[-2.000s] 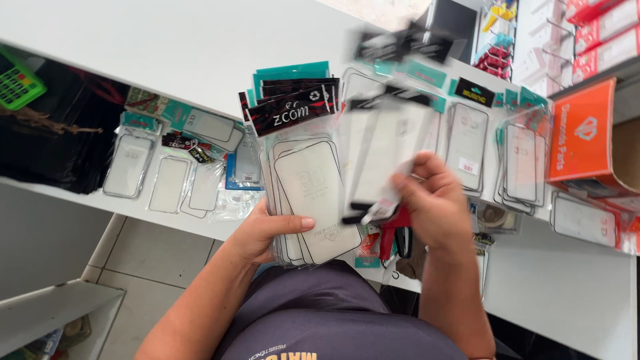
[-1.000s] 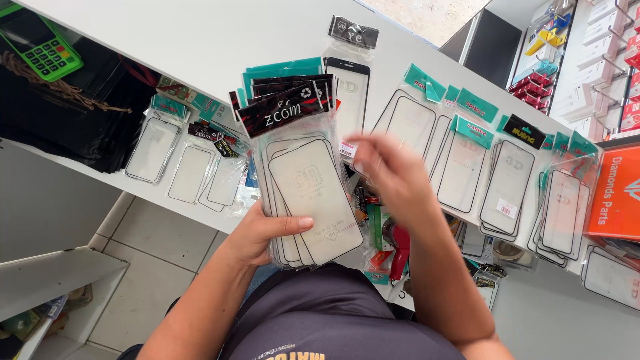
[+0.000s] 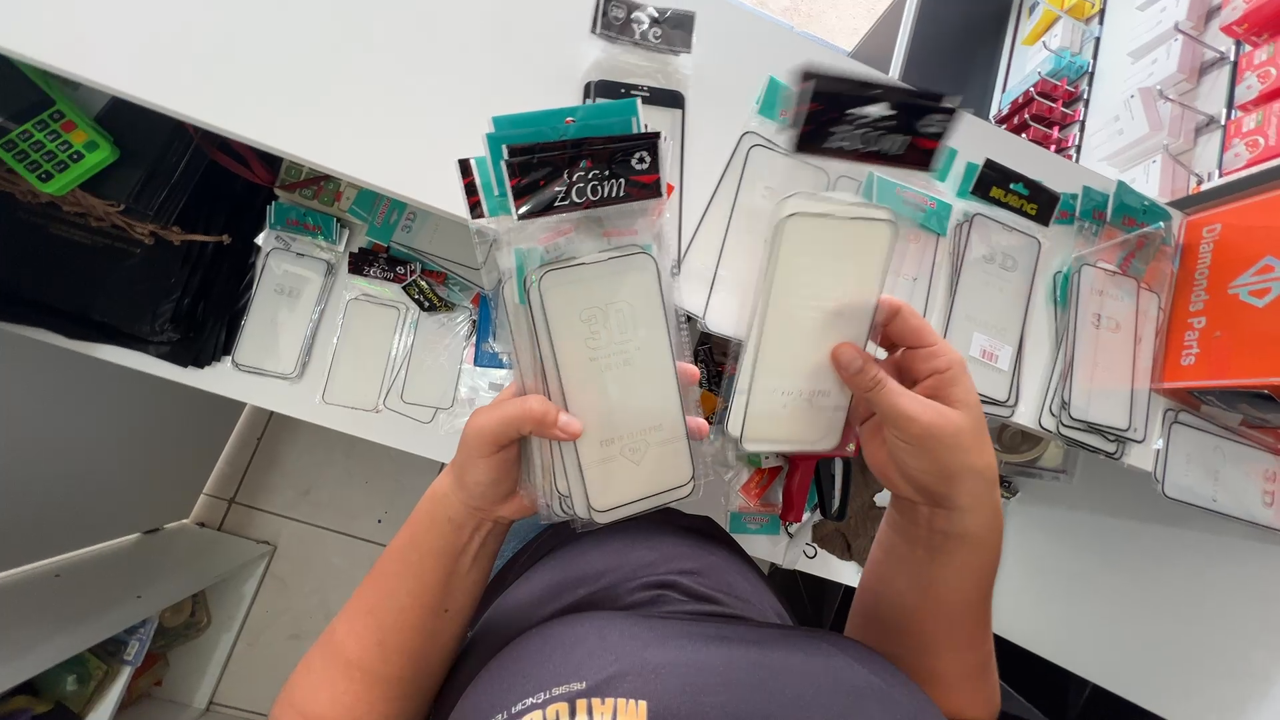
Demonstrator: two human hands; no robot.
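Note:
My left hand (image 3: pixel 510 450) grips a fanned stack of packaged phone screen protectors (image 3: pixel 620 380), thumb on the front one, fingertips showing at the right edge. Their header cards are black and teal. In my right hand (image 3: pixel 915 400) is a packaged screen protector (image 3: pixel 815 320), pinched at its lower right edge; its black header is blurred by motion, and whether it is one packet or more I cannot tell. A black-framed screen protector packet (image 3: pixel 640 100) lies behind the stack. Right of it, more packets (image 3: pixel 735 235) lie partly under the held one.
Further packet piles lie on the white counter (image 3: pixel 350 70), left (image 3: pixel 283 310) and right (image 3: pixel 990 300). A green card terminal (image 3: pixel 55 130) and black bags (image 3: pixel 120 260) are at far left. An orange box (image 3: pixel 1225 290) stands at far right, near hanging goods (image 3: pixel 1160 130). A red-handled tool (image 3: pixel 797 488) lies near my body.
My right hand was empty and blurred one second ago and now holds a packet beside the stack. The black-framed packet first shows on the counter one second ago. My left hand keeps its hold.

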